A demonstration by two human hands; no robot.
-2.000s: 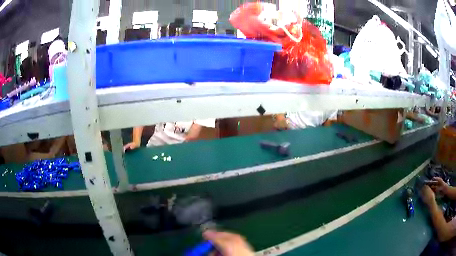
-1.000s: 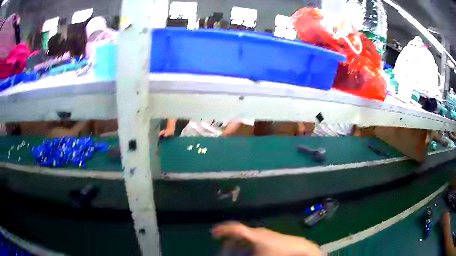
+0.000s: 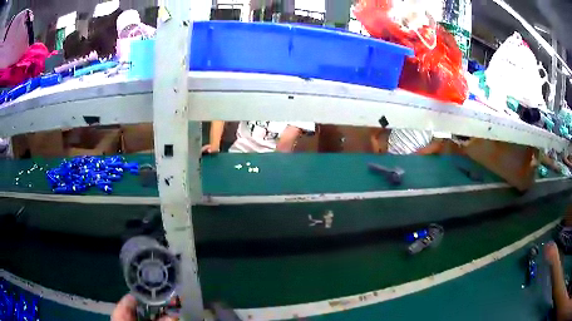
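A grey-black unit (image 3: 150, 273) with a round, spoked, fan-like head faces me at the lower left, beside the white post. My left hand (image 3: 127, 308) holds it from below; only fingers show at the bottom edge, and its handle is hidden. Side is judged from its position. My right hand is not in view. A dark blurred object (image 3: 221, 311) is cut off by the bottom edge. On the dark green belt lie a small pale piece (image 3: 322, 219) and a dark unit with a blue part (image 3: 425, 239).
A chipped white post (image 3: 172, 157) and shelf rail (image 3: 263, 106) stand close in front. Blue parts (image 3: 91, 174) are heaped on the far bench, more (image 3: 17, 302) at lower left. A dark unit (image 3: 387, 172) lies on the far bench. Another person's arm (image 3: 555, 282) is at right.
My reaching hand has left the middle of the belt; a hand now holds up the round-headed unit at lower left. The pale piece and blue-marked unit appear further right. The view has shifted.
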